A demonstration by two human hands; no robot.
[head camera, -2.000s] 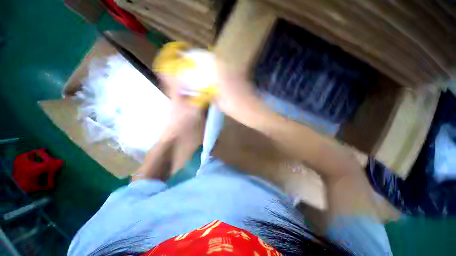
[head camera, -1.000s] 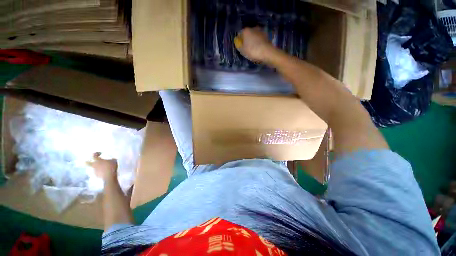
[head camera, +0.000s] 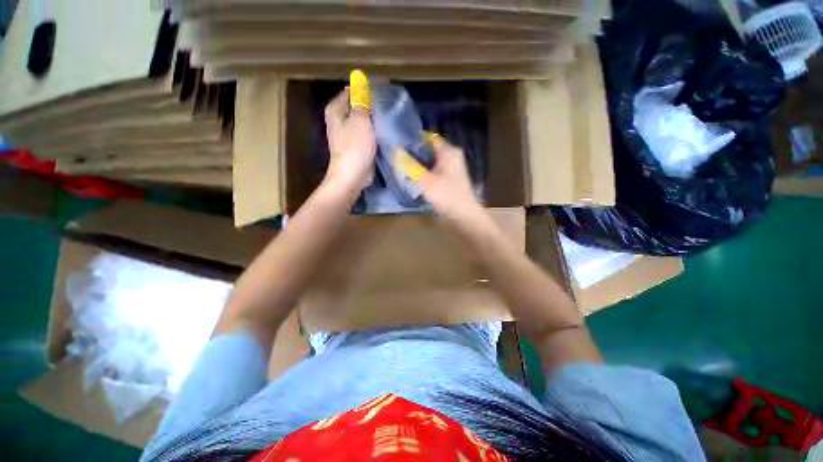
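Note:
An open brown carton (head camera: 568, 149) stands in front of me, with dark rows inside, partly hidden by my hands. Both hands hold a bagged black part (head camera: 395, 113), greyish and shiny with film, over the carton's opening. My left hand (head camera: 350, 140) is at its left side, with a yellow finger cot pointing up. My right hand (head camera: 442, 176) is at its lower right, slightly blurred, with yellow cots on its fingertips against the film.
A stack of brown cardboard sheets (head camera: 388, 41) lies beyond the carton, another stack (head camera: 117, 117) at left. A carton of clear bags (head camera: 149, 316) is low left. A black bin liner (head camera: 686, 194) is at right, a white slotted basket (head camera: 783, 38) far right, a red stool (head camera: 767, 417) lower right.
My left hand has left the bag supply carton and come over the packing carton. Both hands are now together on a bagged part. The camera view has shifted.

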